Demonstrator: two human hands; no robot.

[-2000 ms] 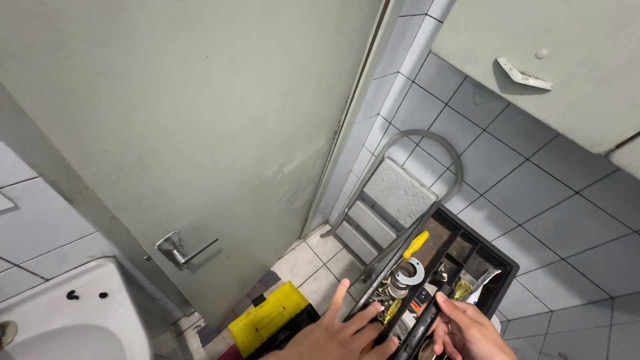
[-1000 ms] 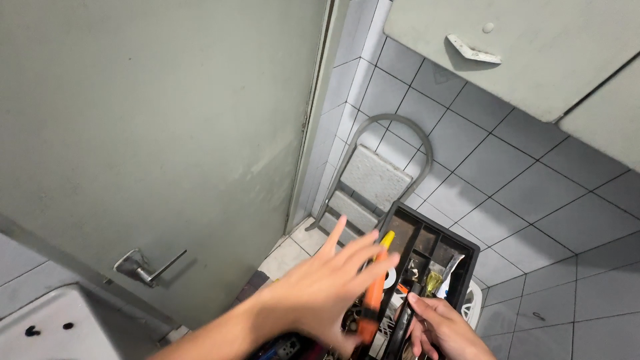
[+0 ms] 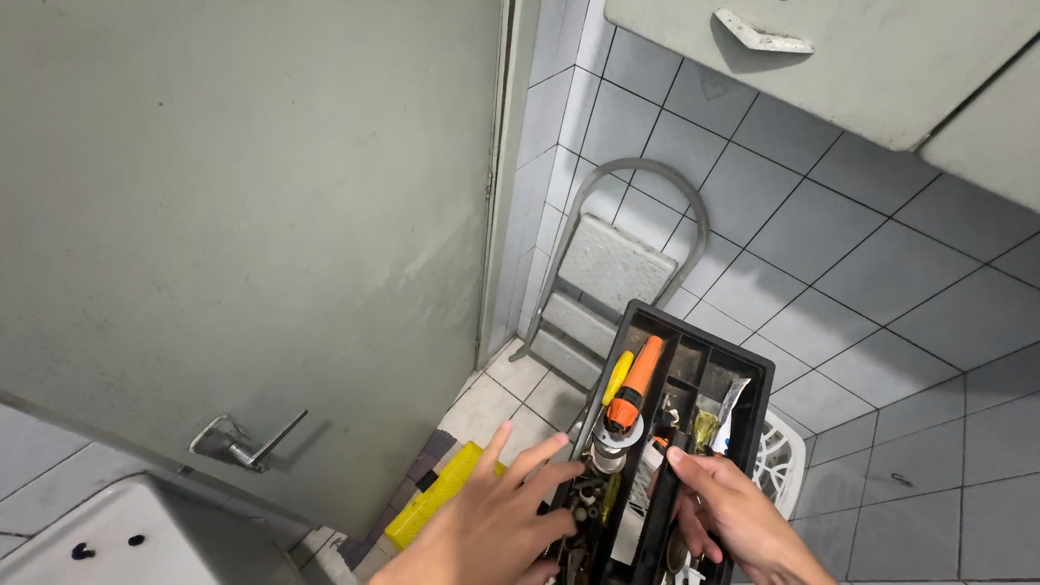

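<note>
A black plastic organizer tray (image 3: 731, 354) with compartments lies at the lower middle. My right hand (image 3: 723, 504) grips its central divider, thumb on top and fingers curled below. My left hand (image 3: 512, 504) is over the tray's left side, fingers spread, with nothing seen held in it. An orange-handled tool (image 3: 642, 374) with a black collar lies in the left compartment beside a yellow handle (image 3: 619, 377). Just below them is a metal ring-shaped part (image 3: 619, 429); small hardware (image 3: 587, 502) fills the space further down. A small yellowish bag (image 3: 704, 429) and a white packet (image 3: 730, 416) lie on the right.
A grey folding step stool (image 3: 617, 258) leans by the tiled wall. A yellow case or lid (image 3: 439, 497) is on the floor at the left. The grey door with a lever handle (image 3: 244, 447), a white washbasin (image 3: 106, 536), a white plastic stool (image 3: 782, 463) and an overhead cabinet (image 3: 877, 73) surround the tray.
The orange-handled tool, near my left hand one second ago, now lies in the tray's left compartment beside the yellow handle. My left hand has moved back toward the tray's lower left.
</note>
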